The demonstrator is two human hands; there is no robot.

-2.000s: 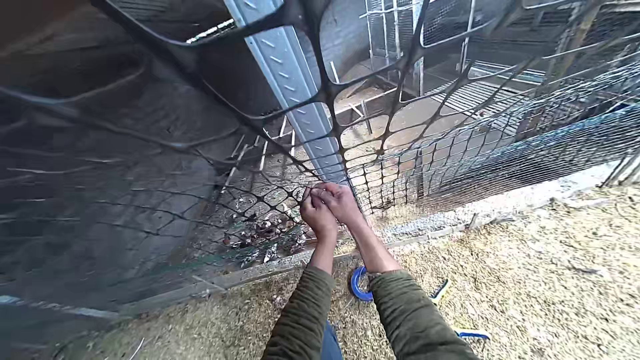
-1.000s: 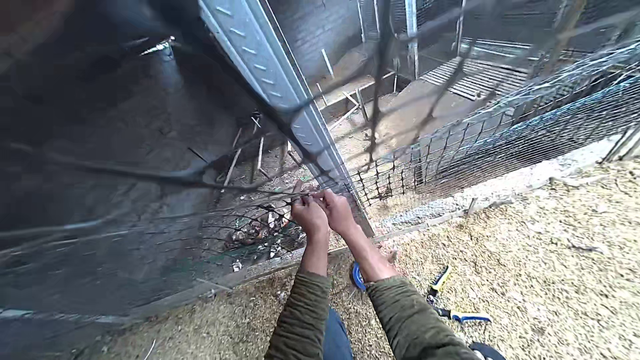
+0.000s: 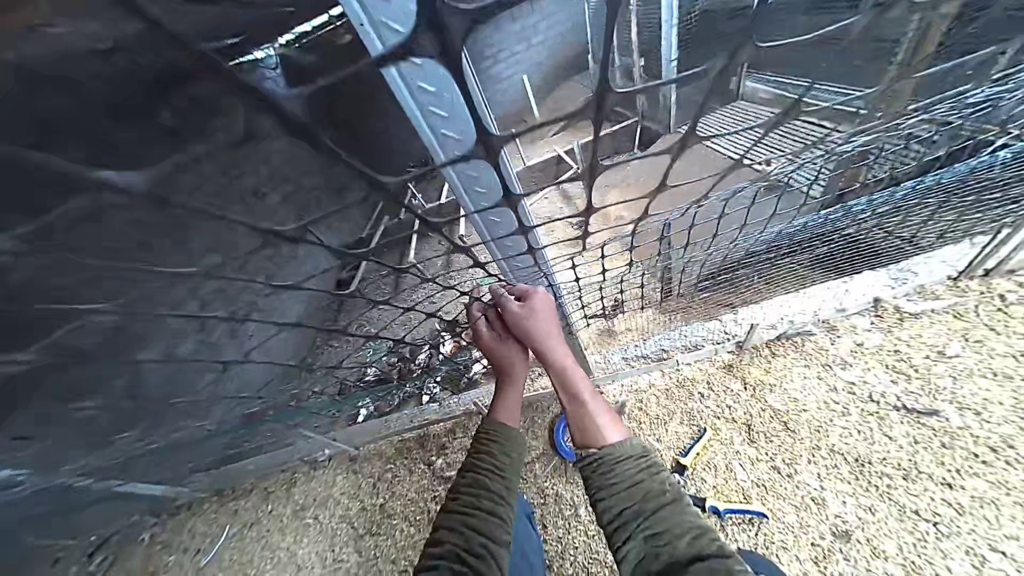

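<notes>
Black plastic mesh netting (image 3: 592,172) stretches across a ribbed metal post (image 3: 436,112). Low on that post, my left hand (image 3: 498,340) and my right hand (image 3: 528,316) are close together at the netting, fingertips pinched at its strands. Whether a tie or wire is between the fingers is too small to tell. On the ground beside my right forearm lies a blue ring-shaped coil or spool (image 3: 563,438), partly hidden by the arm. Pliers or cutters with blue and yellow handles (image 3: 724,510) lie open on the ground to the right of it.
A low timber and concrete edge (image 3: 384,428) runs along the base of the netting. Behind the mesh are a slatted wooden pallet (image 3: 760,132), pieces of a wooden frame (image 3: 412,232) and leafy debris. Finer wire mesh (image 3: 800,248) extends to the right. Wood shavings or straw-like litter (image 3: 864,416) covers the ground.
Both hands stay low at the post, with small changes in finger position. The nearest netting strands have shifted across the view. The view itself has moved slightly.
</notes>
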